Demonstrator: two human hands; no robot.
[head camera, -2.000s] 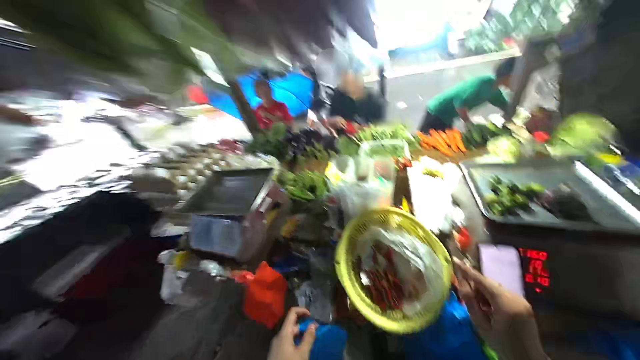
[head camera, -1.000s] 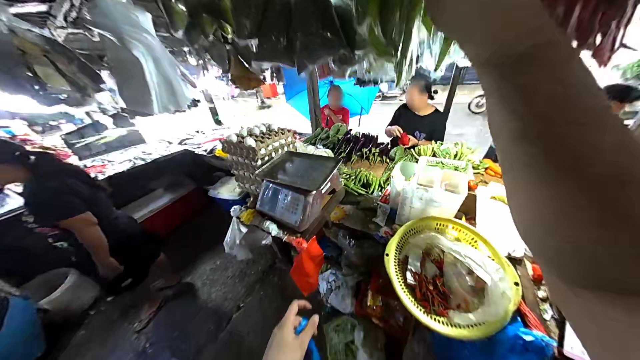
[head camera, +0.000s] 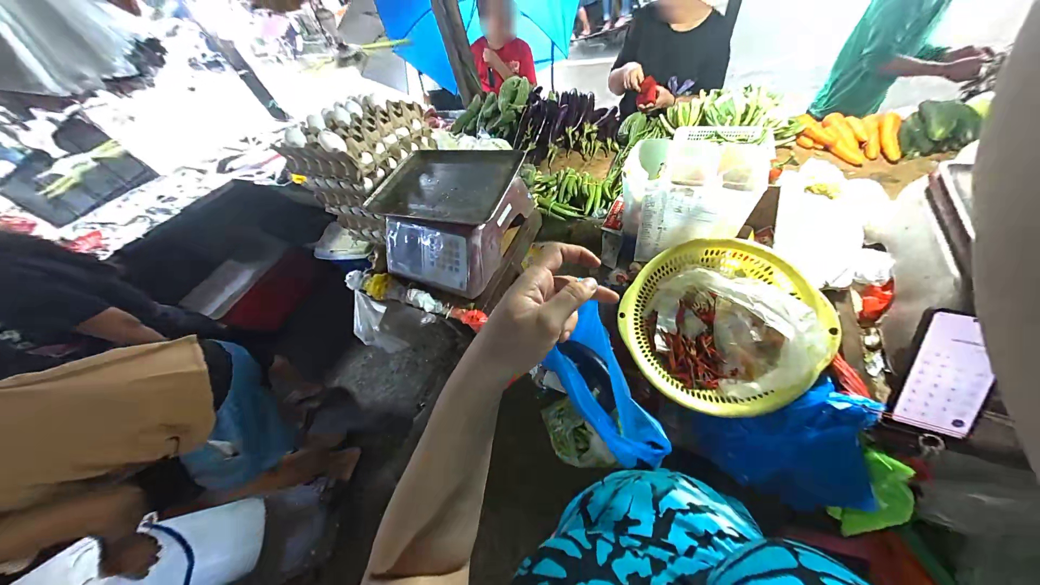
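Observation:
My left hand (head camera: 548, 301) is raised left of the yellow plastic colander (head camera: 642, 382), its fingers curled on the handles of a blue plastic bag (head camera: 605, 398). Something dark shows inside the bag. The colander holds red chili peppers (head camera: 695, 345) and a clear plastic bag (head camera: 768, 341). My right hand is out of view; part of an arm (head camera: 1011, 219) runs up the right edge. A weighing scale (head camera: 447, 219) with a metal tray is beyond my left hand. A phone (head camera: 946, 374) with a lit screen lies right of the colander.
Egg trays (head camera: 353, 162) are stacked left of the scale. Eggplants (head camera: 565, 122), green vegetables (head camera: 573, 191) and carrots (head camera: 861, 134) lie across the stall. Three people stand beyond it. Others are at the left, near a white container (head camera: 215, 544). Blue bags (head camera: 780, 443) hang below the colander.
My left hand has risen from the lower part of the view, now lifting the blue bag beside the colander. People with a white container have come into view at the lower left.

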